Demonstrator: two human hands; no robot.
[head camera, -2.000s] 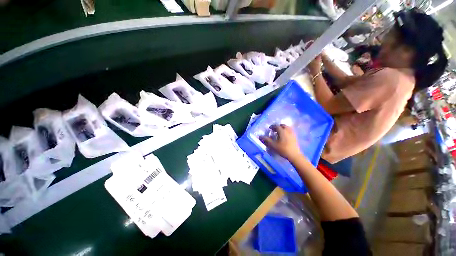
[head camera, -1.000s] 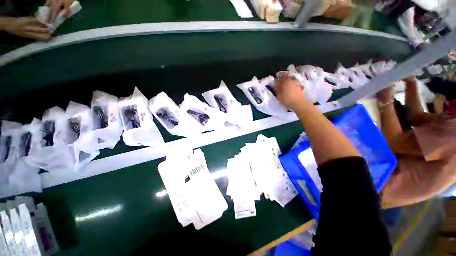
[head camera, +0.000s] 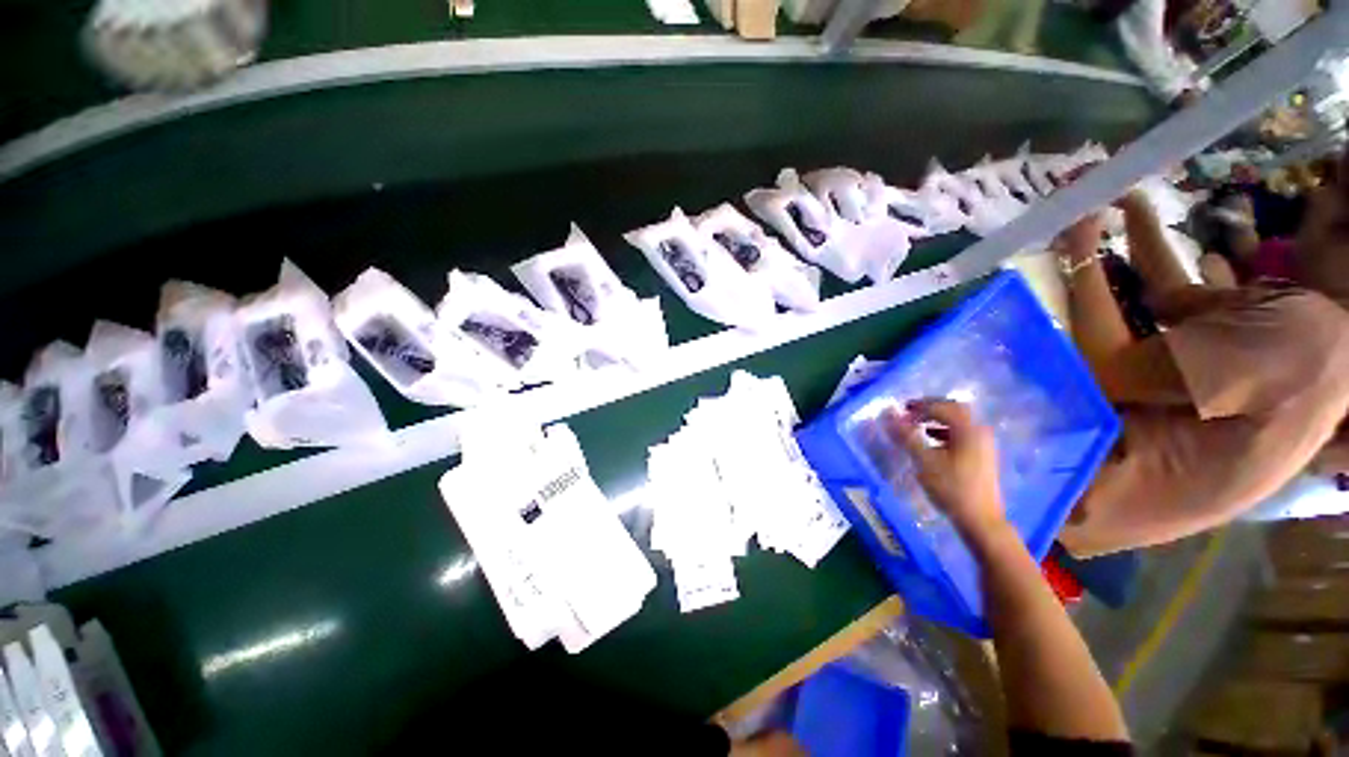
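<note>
My right hand (head camera: 947, 451) is inside the blue tote (head camera: 1047, 510), over clear plastic pieces (head camera: 1006, 388). Its fingers are curled, and whether they hold a piece cannot be seen. My left hand (head camera: 765, 744) shows only as a bit of skin at the bottom edge, beside the small blue tray (head camera: 851, 717); its fingers are hidden or cut off. White-wrapped products (head camera: 496, 334) with dark items inside stand in a long row on the dark green conveyor.
White flat blanks (head camera: 548, 540) and loose leaflets (head camera: 747, 481) lie on the green bench. White boxes (head camera: 59, 688) stand bottom left. A carton (head camera: 814, 655) lined with clear film is below the tote. A pale rail (head camera: 1169, 133) crosses the upper right. A person sits at right.
My right hand has moved from the wrapped products back into the blue tote. A black sleeve and a bit of my left hand have appeared at the bottom. The view has shifted between frames.
</note>
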